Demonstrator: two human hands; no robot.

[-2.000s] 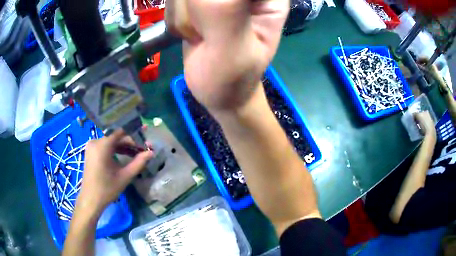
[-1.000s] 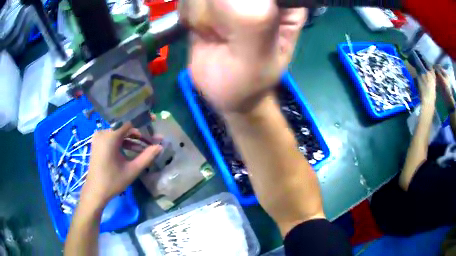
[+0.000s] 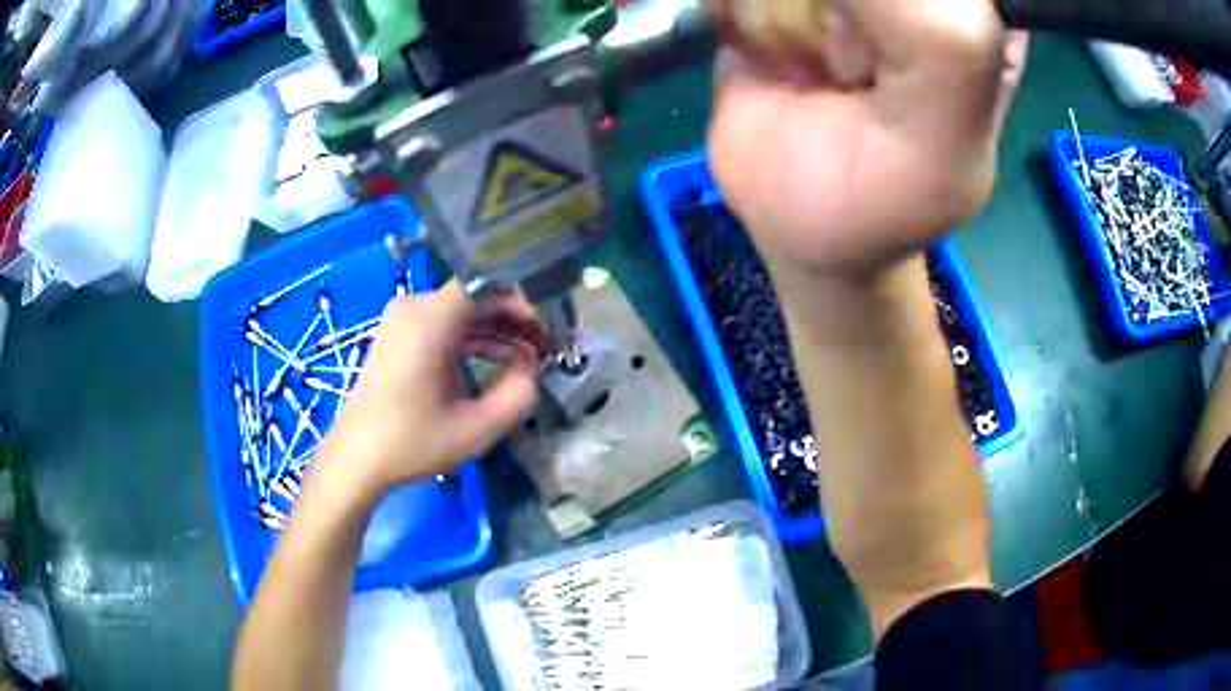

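The press head carries a guard plate (image 3: 520, 189) with a yellow triangle label. Its narrow steel ram (image 3: 562, 321) points down onto the small shiny fixture block (image 3: 581, 385) on the grey base plate (image 3: 628, 452). My left hand (image 3: 439, 385) is at the left of the ram, fingers curled and fingertips close to the fixture; whether they pinch a part is hidden. My right hand (image 3: 864, 149) is raised at the top edge, cut off by it, closed around the press lever (image 3: 1120, 16), a dark bar that shows to its right.
A blue finished-parts bin (image 3: 223, 405) with rods is left of the press, a blue ring bin (image 3: 675, 270) right. A clear pin box (image 3: 797, 634) is in front, a white liner (image 3: 398, 648) beside it. Empty plastic boxes are upper left (image 3: 216, 196). A neighbour's parts bin (image 3: 1100, 277) and arm are far right.
The view has shifted, so the press, bins and both hands appear farther right. My left hand stays beside the ram and my right hand stays raised. The neighbour's hands have left the view.
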